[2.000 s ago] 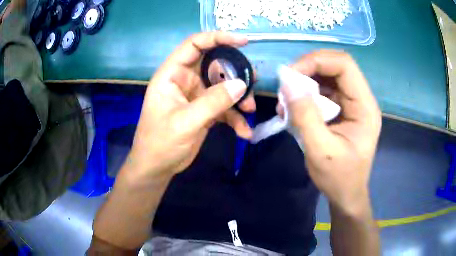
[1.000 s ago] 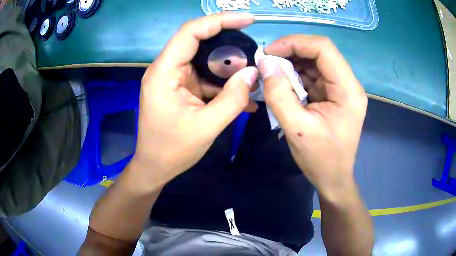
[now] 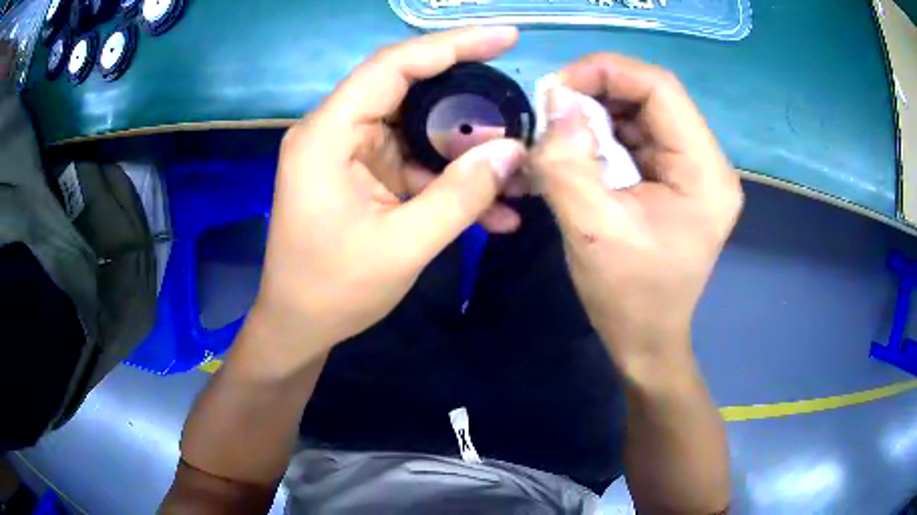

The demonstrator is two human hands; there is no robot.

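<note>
A round black disc (image 3: 466, 123) with a silver-grey centre and a small dark hole is held upright, its face towards me. My left hand (image 3: 372, 201) grips it by the rim, thumb at the lower right edge and fingers around the top and behind. My right hand (image 3: 644, 201) pinches a crumpled white cloth or paper (image 3: 606, 141) close to the disc's right edge. Whether the cloth touches the disc cannot be told. My right fingers are slightly blurred.
The clear tray's near rim (image 3: 583, 22) shows at the top edge. Several black discs (image 3: 117, 50) lie on the green bench (image 3: 251, 75) at the far left. A person's sleeve and clothing (image 3: 111, 231) are at the left, beside a blue stool (image 3: 186, 272). A tan edge shows far right.
The cloth was away from the disc, then came to its right edge, and now stands slightly off or beside it, more bunched. The tray and bench have shifted up in view.
</note>
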